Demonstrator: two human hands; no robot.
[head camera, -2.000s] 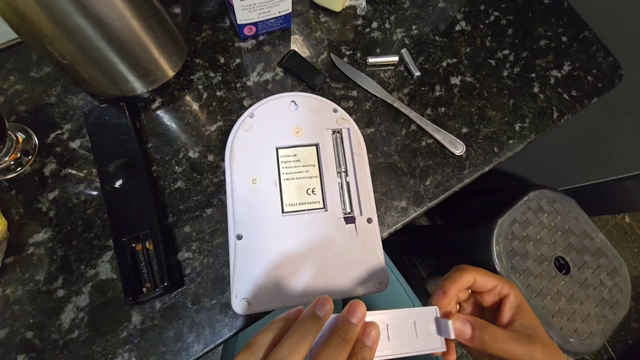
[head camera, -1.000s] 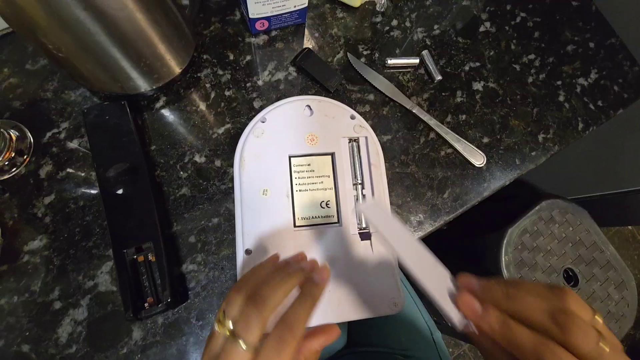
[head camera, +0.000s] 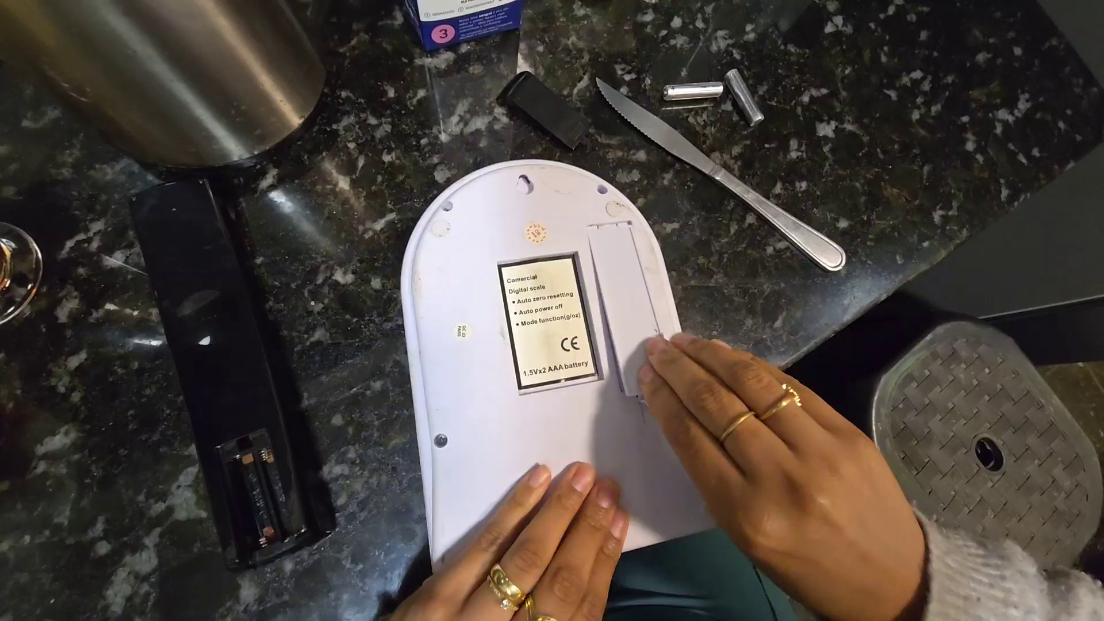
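A white plastic digital kitchen scale lies face down at the worktop's front edge, a printed label on its back. The white battery cover lies over the battery slot, slightly askew, and hides the batteries seen earlier. My right hand rests its fingertips on the cover's lower end. My left hand lies on the scale's lower part, fingers extended and holding nothing. To the left is a black remote control with its battery compartment uncovered. A black plastic battery cover lies beyond the scale.
A table knife lies right of the scale, near two silver batteries. Behind stand a stainless steel vessel and a blue and white box. A glass is at the left edge, a grey stool at lower right.
The white cover, in my right hand one second ago, has moved onto the battery slot. My right hand has moved up and left with it. My left hand stays on the scale's lower part.
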